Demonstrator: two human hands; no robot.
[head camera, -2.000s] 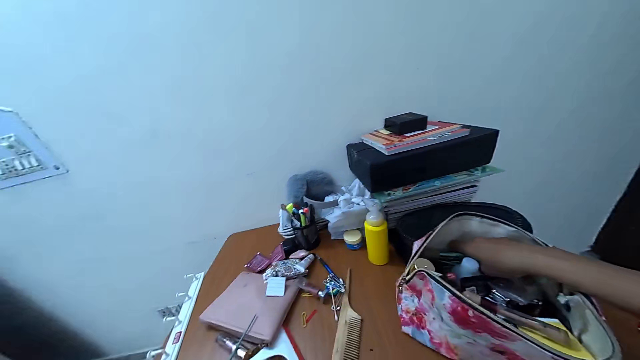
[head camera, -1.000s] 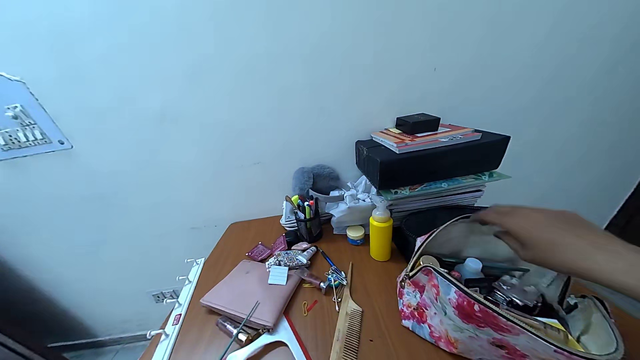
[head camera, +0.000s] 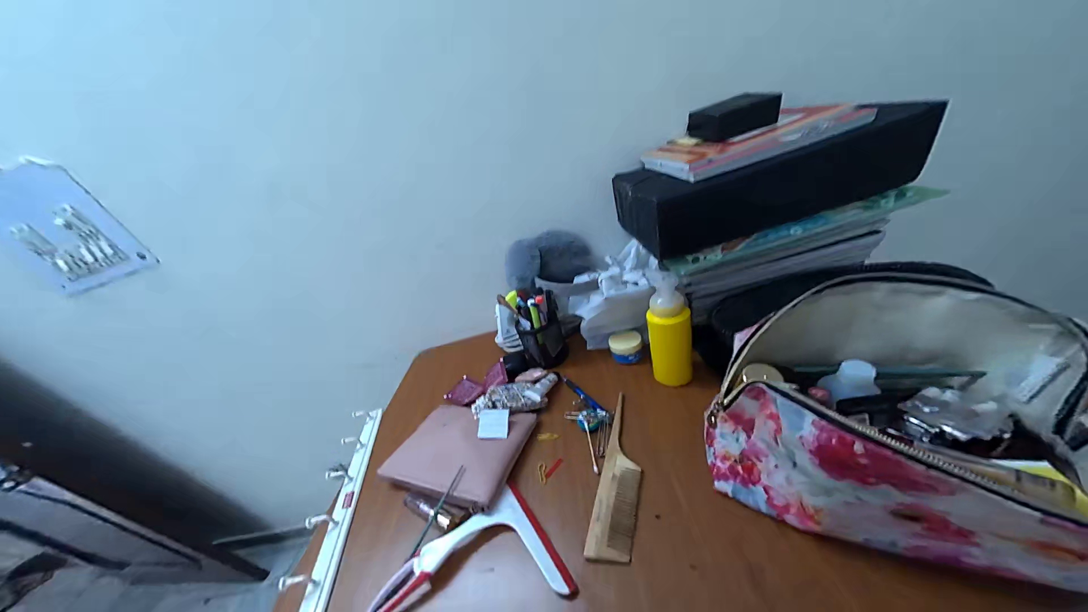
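Neither of my hands shows in the head view now. A floral zip bag (head camera: 850, 493) lies unzipped at the right of the wooden table, with a white-capped container (head camera: 852, 380) and clear plastic packaging (head camera: 956, 416) among its contents. Left of the bag lies a wooden tail comb (head camera: 619, 501), its thin handle pointing toward the wall. A pink pouch (head camera: 459, 459) rests at the left, and a small white card (head camera: 493, 423) is on its upper edge. Below it lies a white and red forked tool (head camera: 501, 518). A yellow pump bottle (head camera: 671, 340) stands behind the comb.
A black mesh pen holder (head camera: 541, 336) and a small jar (head camera: 626, 347) stand near the wall. Behind the bag, a long black box (head camera: 790, 183) lies on stacked books (head camera: 782, 263). A white hook rail (head camera: 342, 518) runs along the table's left edge.
The hand and forearm that were in and then over the floral bag from the right have left the view. The view has shifted, and the bag remains unzipped.
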